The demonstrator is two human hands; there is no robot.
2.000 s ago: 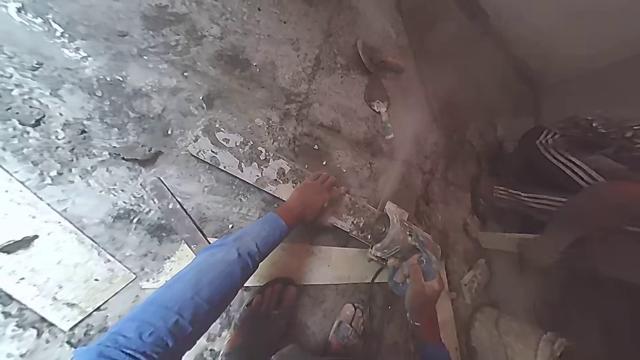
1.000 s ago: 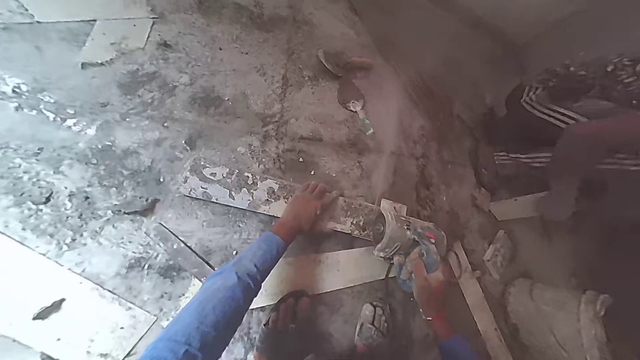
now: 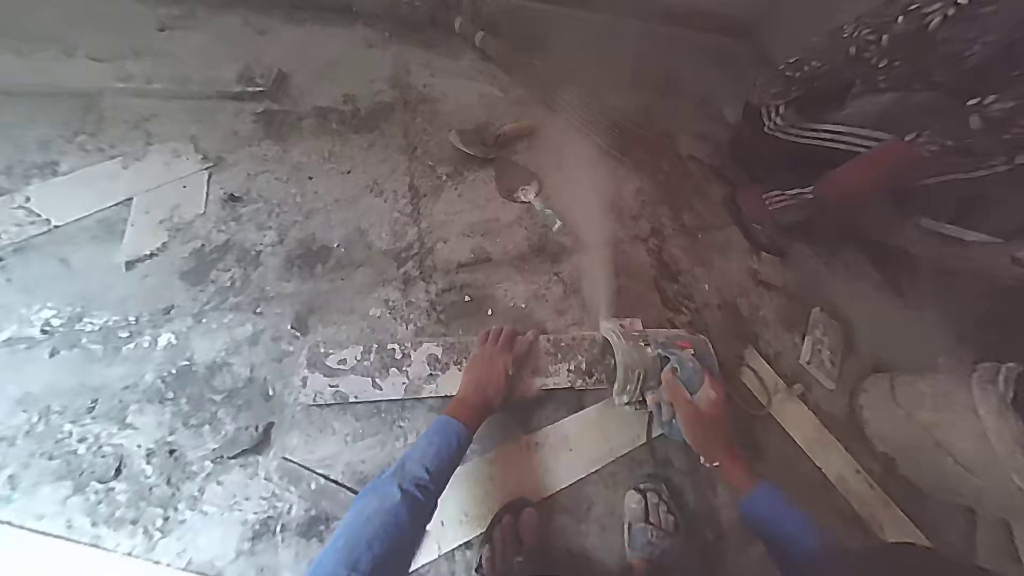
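Note:
My right hand [image 3: 694, 408] grips the handle of a power cutter [image 3: 636, 364], which sits on the right end of a mottled tile strip [image 3: 384, 372]. A plume of dust shoots up and away from the cutter's far edge; the blade itself is hidden. Pressed flat on the strip, left of the cutter, is my left hand [image 3: 498, 368], its fingers pointing away from me. Under and nearer than the strip, a paler tile strip [image 3: 520, 464] lies slantwise close to my sandalled feet.
A trowel [image 3: 520, 184] and another dusty tool [image 3: 480, 142] lie on the rough floor ahead. Tile offcuts [image 3: 164, 208] rest at left. Right are a narrow strip [image 3: 832, 448], a small block [image 3: 821, 348], a sack [image 3: 920, 440] and a seated person in striped dark clothing [image 3: 840, 152].
The view has swung noticeably. Both hands keep their places on the mottled strip and the cutter, and the dust plume looks denser now.

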